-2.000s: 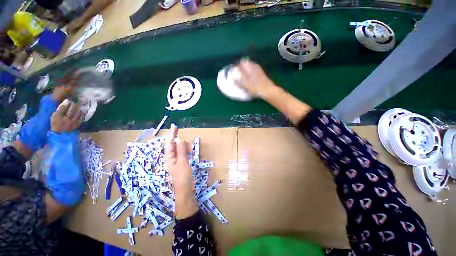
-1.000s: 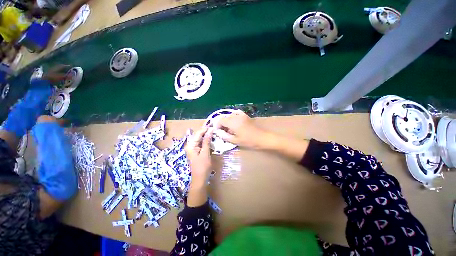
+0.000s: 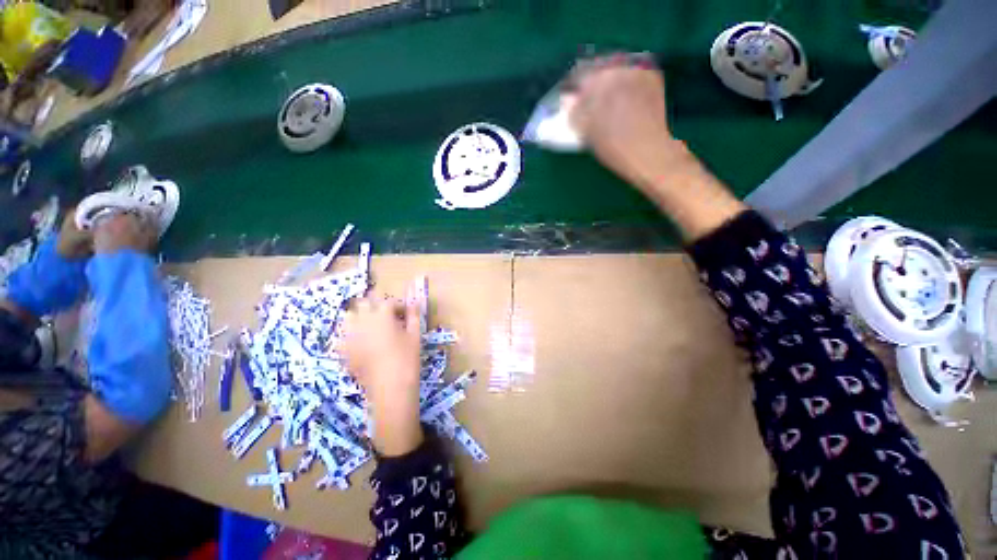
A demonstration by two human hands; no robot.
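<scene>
My right hand (image 3: pixel 621 107) is blurred over the green belt, on a white round base (image 3: pixel 560 123) with a pale bluish piece at its left edge. The hand covers much of the base. My left hand (image 3: pixel 379 348) is over the heap of printed strips (image 3: pixel 312 377); whether its fingers grip a strip cannot be told. Another white round base (image 3: pixel 477 165) with dark curved slots lies on the belt left of my right hand. A pale sticker sheet (image 3: pixel 512 356) lies flat right of the heap.
More bases ride the green belt (image 3: pixel 383 88). A grey post (image 3: pixel 864 131) slants at right above stacked discs (image 3: pixel 903 287). A neighbouring worker's blue sleeve (image 3: pixel 129 339) is at left, beside thin white sticks (image 3: pixel 191 350). Something green (image 3: pixel 590 531) is at the bottom edge.
My right hand has moved from the table edge up over the belt with the base. My left hand has left the base and moved left to the heap. Belt bases have shifted right.
</scene>
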